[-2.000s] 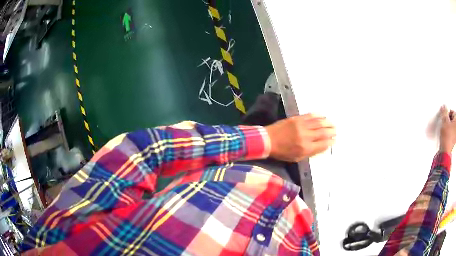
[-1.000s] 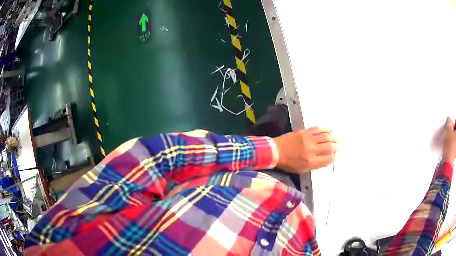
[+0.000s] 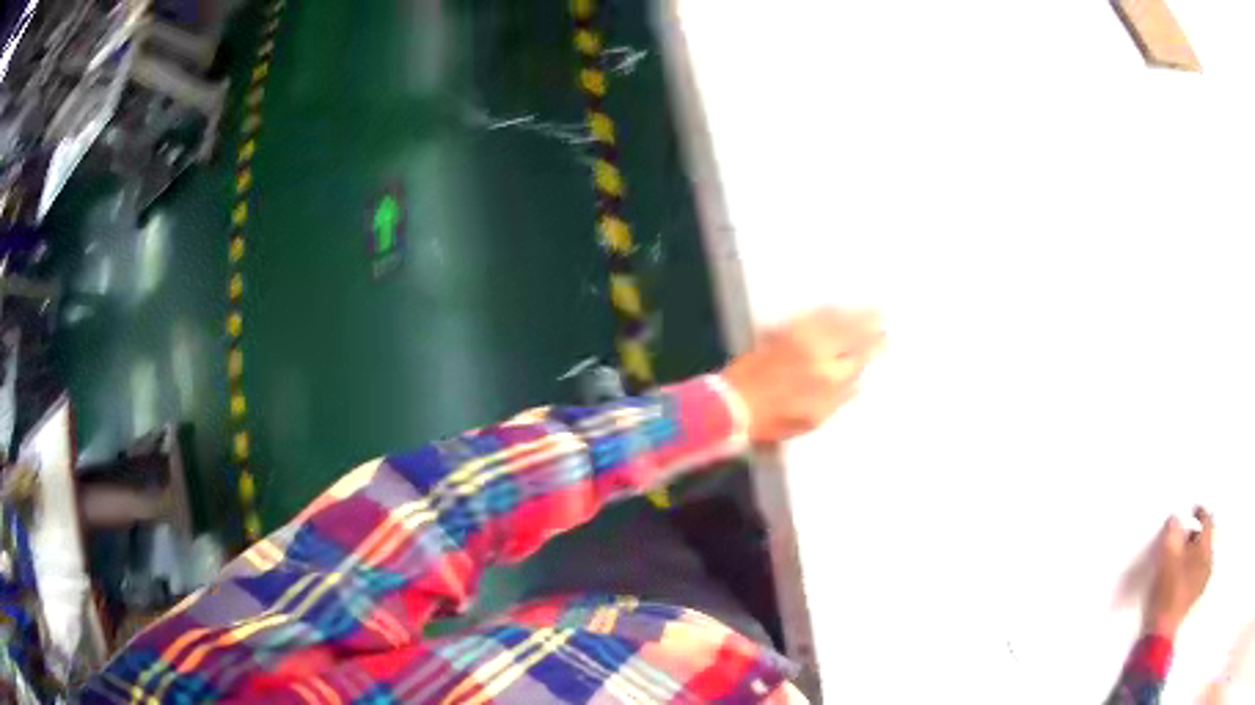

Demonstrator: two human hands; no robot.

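Observation:
White sheet material [image 3: 963, 276] covers the table and is so overexposed that its edges and layers do not show. My left hand [image 3: 809, 369] is blurred, with its fingers together and bent over the white surface just inside the table's near edge; whether it pinches the sheet cannot be told. My right hand [image 3: 1178, 567] is small at the lower right, on or just over the white surface. A small dark spot shows at its fingertips; I cannot tell whether it is a held thing.
A tan-brown flat strip [image 3: 1159, 33] lies at the top right. The metal table edge [image 3: 723, 262] runs down the middle. Left of it is green floor [image 3: 454, 317] with yellow-black tape [image 3: 608, 179] and thin white scraps. Shelving or clutter stands at the far left.
The view has shifted: the tan-brown strip has come in at the top right, and the black-handled shears have left the bottom. My right hand now shows lower, farther from my left hand.

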